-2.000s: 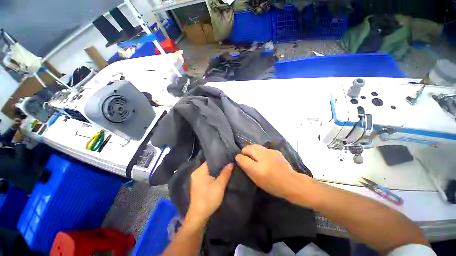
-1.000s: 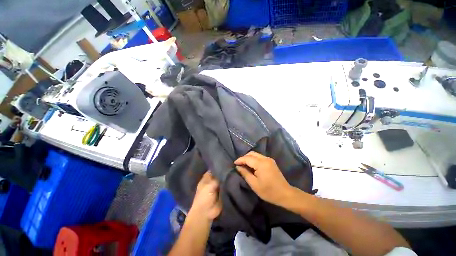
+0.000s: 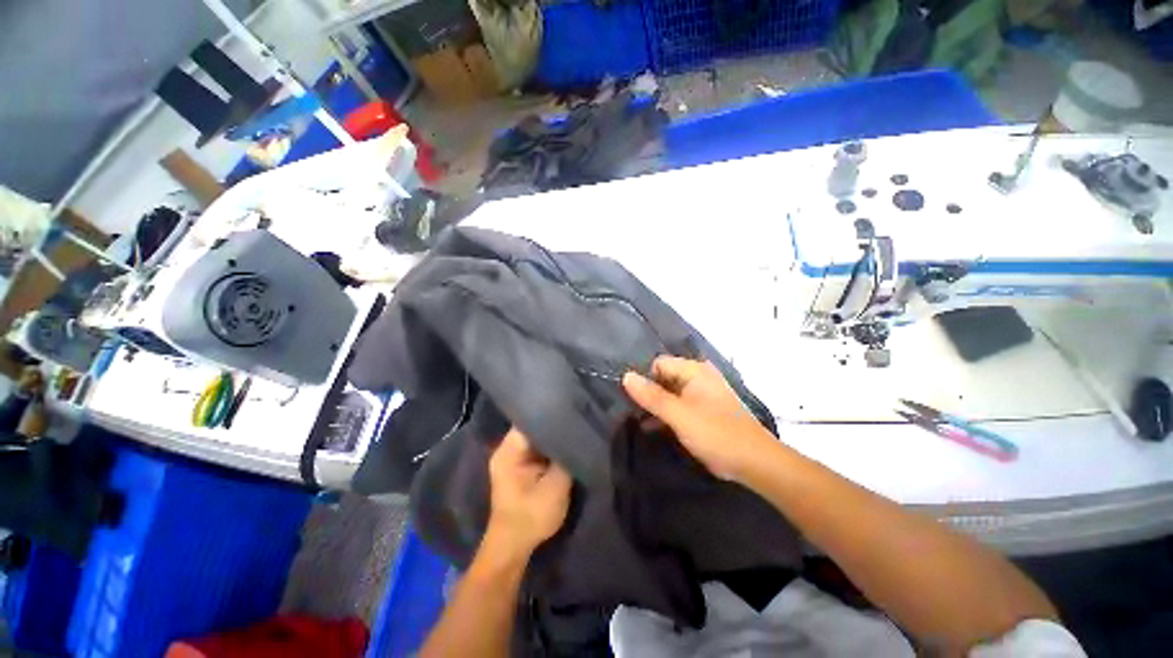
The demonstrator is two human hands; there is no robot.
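A bundled dark grey garment [image 3: 515,302] lies over the front edge of the white table and hangs down onto the lap. Pale stitch lines run along its seams. My left hand [image 3: 527,491] is closed on a fold of the cloth at the lower middle; its fingertips are partly hidden in the fold. My right hand [image 3: 688,409] pinches the cloth beside a stitched seam [image 3: 598,374], to the right of and above my left hand. A darker part of the cloth hangs below my right hand.
The white sewing machine [image 3: 978,264] stands at right, with its presser foot [image 3: 871,342] near a black flat pad [image 3: 984,332]. Pink and blue snips [image 3: 958,431] lie in front. A grey motor housing [image 3: 251,309] and yellow-green scissors [image 3: 214,400] are at left. A blue crate [image 3: 823,122] is behind.
The view has shifted. My right hand has moved up along the garment and now grips beside the stitched seam. My left hand still holds a fold, and the cloth between the hands is spread more.
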